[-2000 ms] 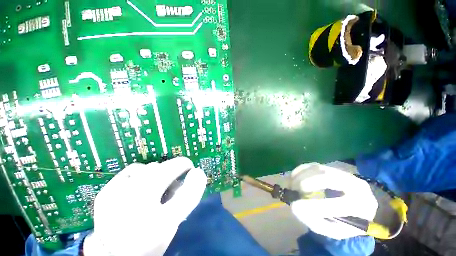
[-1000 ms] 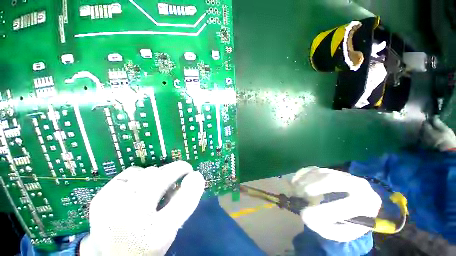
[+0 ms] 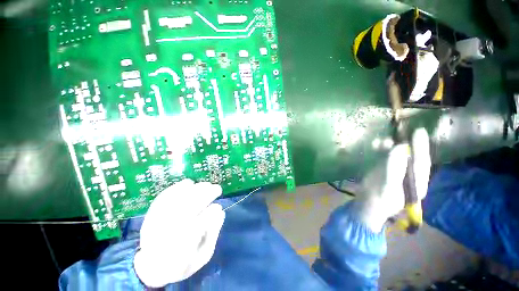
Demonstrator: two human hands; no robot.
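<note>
A large green circuit board (image 3: 171, 102) lies on the green mat, solder side up. My left hand (image 3: 182, 233), in a white glove, is over the board's near edge and pinches a thin solder wire (image 3: 242, 199), whose end sticks out to the right. My right hand (image 3: 398, 176), gloved and blurred, holds the soldering iron (image 3: 410, 190) with its shaft pointing away from me, just in front of the stand. The soldering iron stand (image 3: 418, 65) has a yellow-and-black striped mouth and white material in it. The iron's tip is blurred beside the stand.
The green mat (image 3: 318, 62) runs under the board and stand. Another person's blue sleeve (image 3: 478, 199) is at the right edge. A grey floor with yellow lines (image 3: 296, 227) shows below the bench edge.
My right hand has lifted the iron from the board's near right corner and swung it up to the stand. The board appears further right and turned slightly. The wire end now shows right of my left hand.
</note>
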